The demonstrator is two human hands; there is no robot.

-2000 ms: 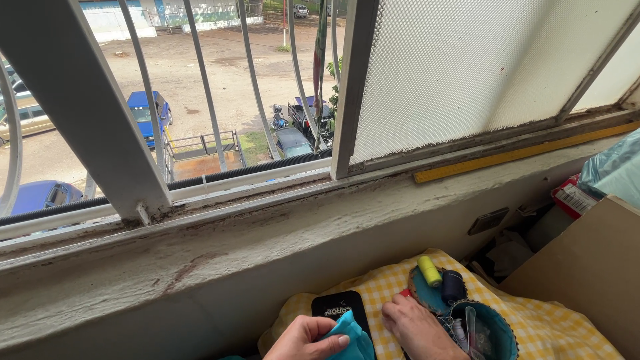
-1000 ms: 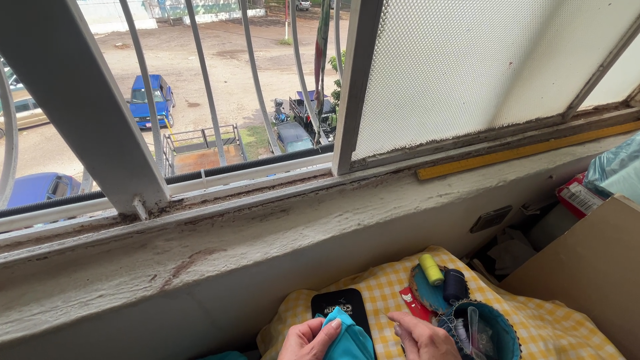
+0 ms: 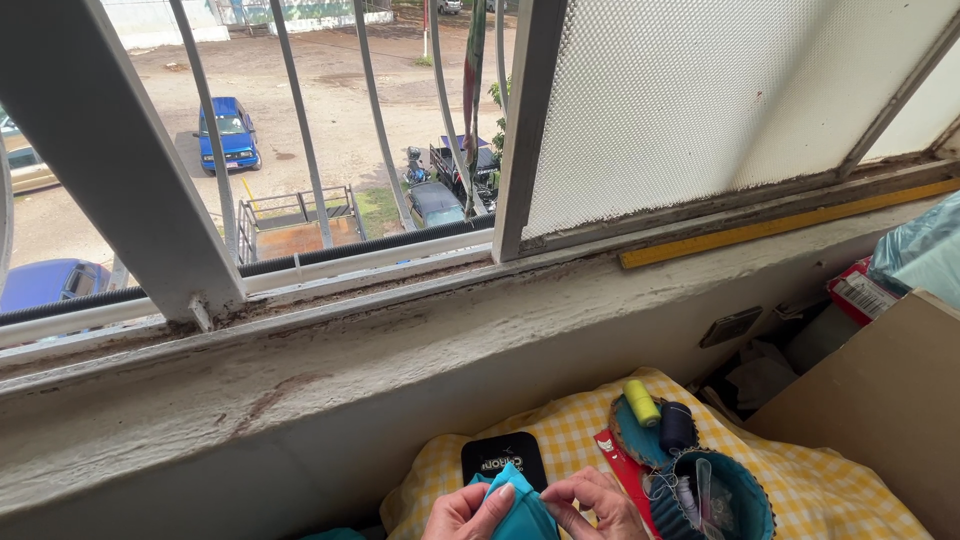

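My left hand [image 3: 469,511] pinches a turquoise cloth [image 3: 523,514] between thumb and fingers. At the cloth's right edge is my right hand [image 3: 592,504], thumb and forefinger closed together; whether they hold a needle or the cloth is too small to tell. Behind the cloth lies a black case [image 3: 506,454] bearing writing. Right of my hands, a red card [image 3: 624,469] lies beside a round blue-lined sewing basket [image 3: 763,501] with small items inside. A yellow-green thread spool [image 3: 641,403] and a dark navy thread spool [image 3: 677,427] rest on its round lid [image 3: 628,435].
A yellow-and-white checked cloth [image 3: 817,487] lies beneath these things. Beyond it runs a rough window ledge [image 3: 360,367] with a yellow strip [image 3: 787,225] and a barred window. At right stand a cardboard panel [image 3: 870,405], a red box [image 3: 862,292] and a plastic bag [image 3: 922,247].
My right hand was over the red card beside the basket; it has moved left to the edge of the turquoise cloth. The left hand has kept hold of the cloth.
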